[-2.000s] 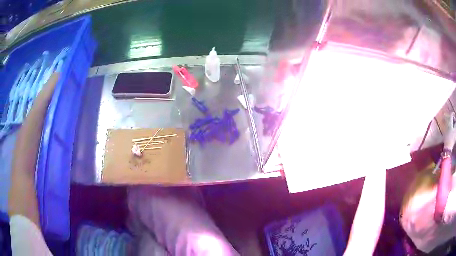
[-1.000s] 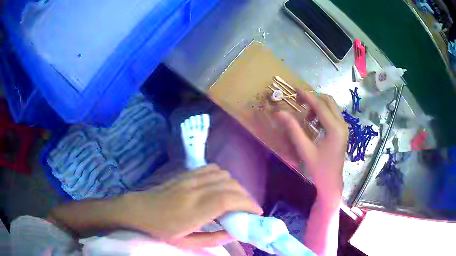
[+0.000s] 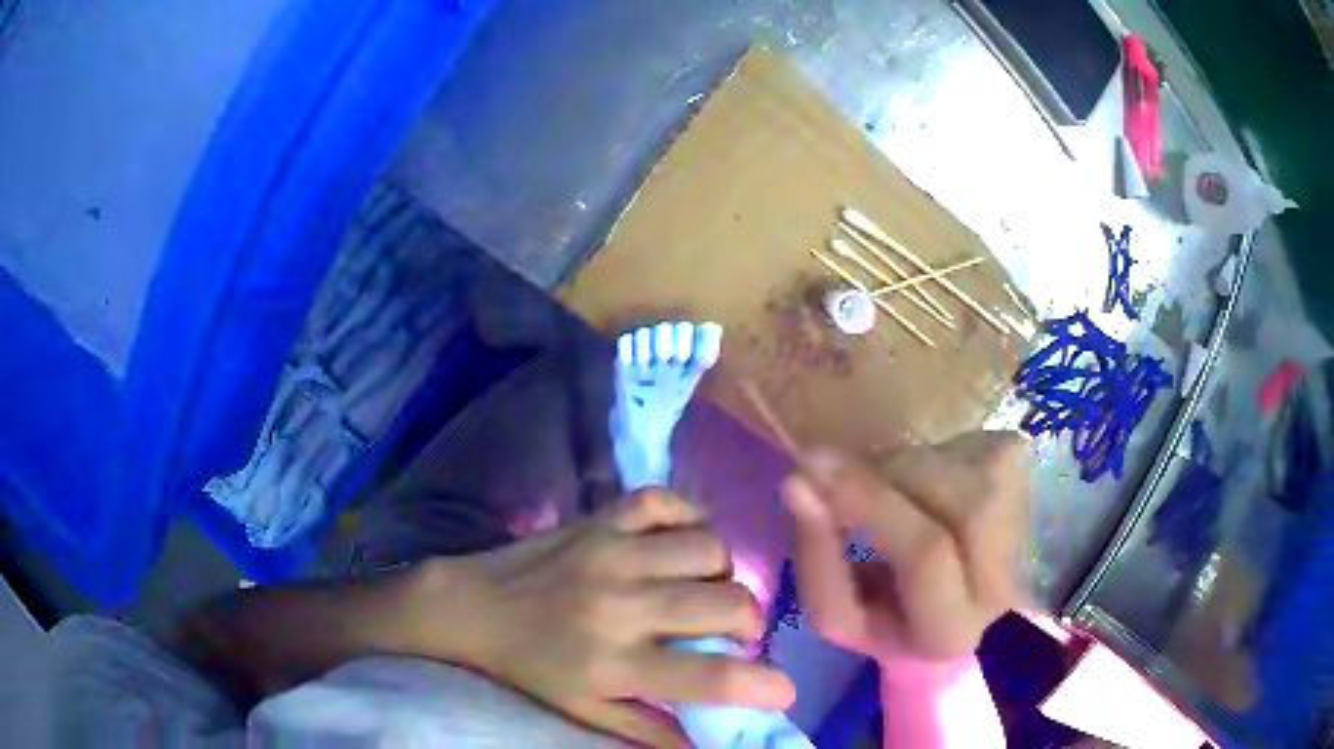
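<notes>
My left hand [image 3: 622, 607] is closed around a pale blue doll leg [image 3: 654, 417], over the lap at the cardboard's edge. The toes point up and away, and part of the leg shows below my fingers. My right hand [image 3: 914, 542] is right of the foot and holds a thin tan stick [image 3: 771, 419] between thumb and fingers, its tip near the toes but apart from them. A small white glue cup [image 3: 849, 309] sits on the cardboard mat [image 3: 688, 220], with several sticks [image 3: 895, 275] around it.
Dark blue straps [image 3: 1090, 392] lie on metal right of the mat. A black phone [image 3: 1056, 51], a red-pink knife [image 3: 1143, 110] and a white bottle [image 3: 1217, 187] are at the upper right. A large blue bin [image 3: 220, 234] is at left, above a leg bin [image 3: 329, 424].
My right hand has come back from the sticks and now holds one. The foot has shifted right in view, toward the cardboard's edge, and the view is closer.
</notes>
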